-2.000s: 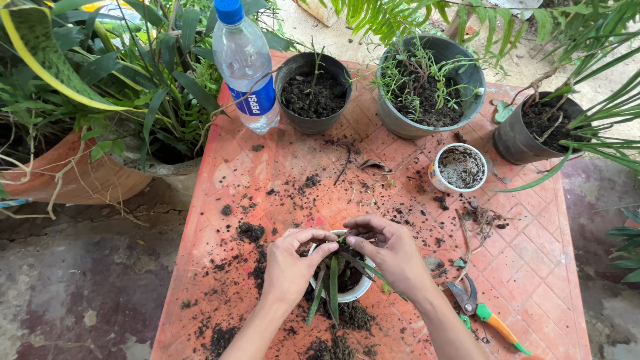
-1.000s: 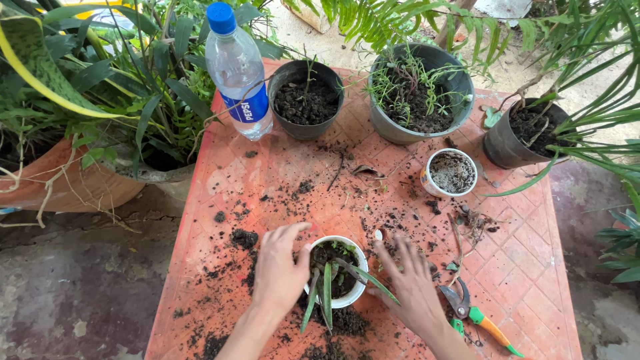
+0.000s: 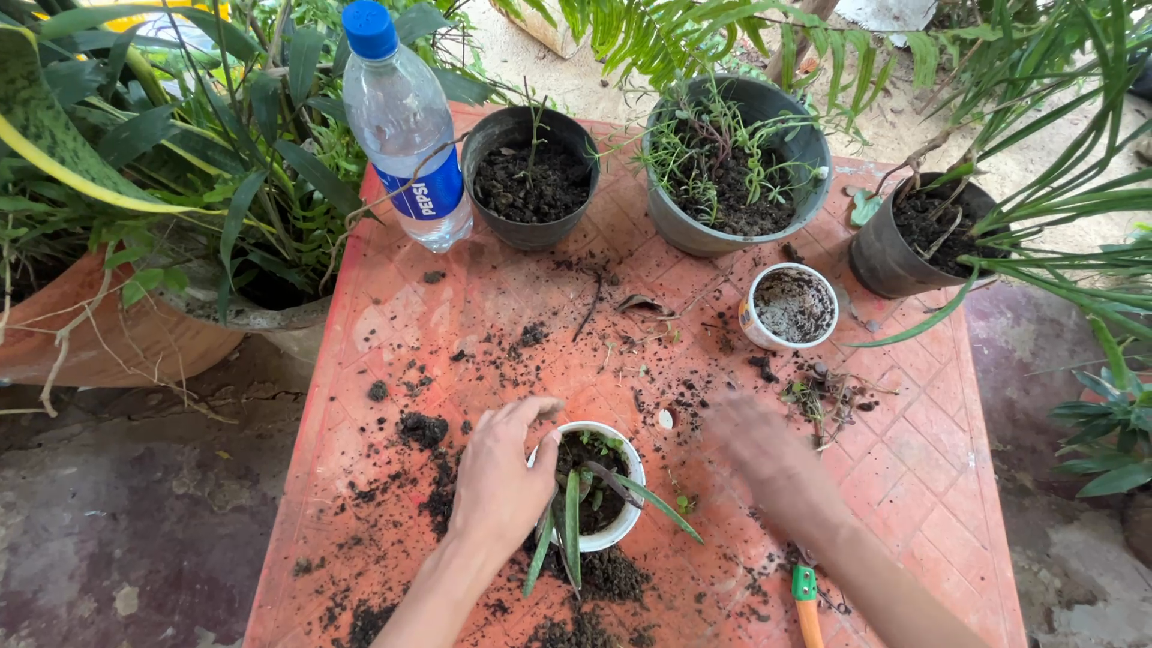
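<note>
A small white pot [image 3: 636, 461] holds dark soil and a plant with long green leaves [image 3: 572, 517] that hang over its near rim and right side. My left hand [image 3: 506, 477] is at the pot's left rim, thumb near the rim, fingers apart and holding nothing. To the right of the pot, my right hand [image 3: 760, 441] is blurred above the table; its finger pose is unclear. Below that wrist lie pruning shears with green and orange handles [image 3: 806, 598], their blades mostly hidden by the forearm. A white cup [image 3: 794, 306] with soil residue inside stands further back.
Loose soil [image 3: 612, 576] and plant scraps [image 3: 828, 400] lie on the red plastic table [image 3: 378, 306]. Along its back edge stand a Pepsi bottle [image 3: 405, 135], a small black pot [image 3: 531, 225], a larger grey pot [image 3: 711, 236] and a tilted dark pot [image 3: 886, 256]. Large potted plants border the left.
Both hands were together over the plant two seconds ago, then moved apart. My right hand has moved further right, away from the pot, while my left stays at its left side.
</note>
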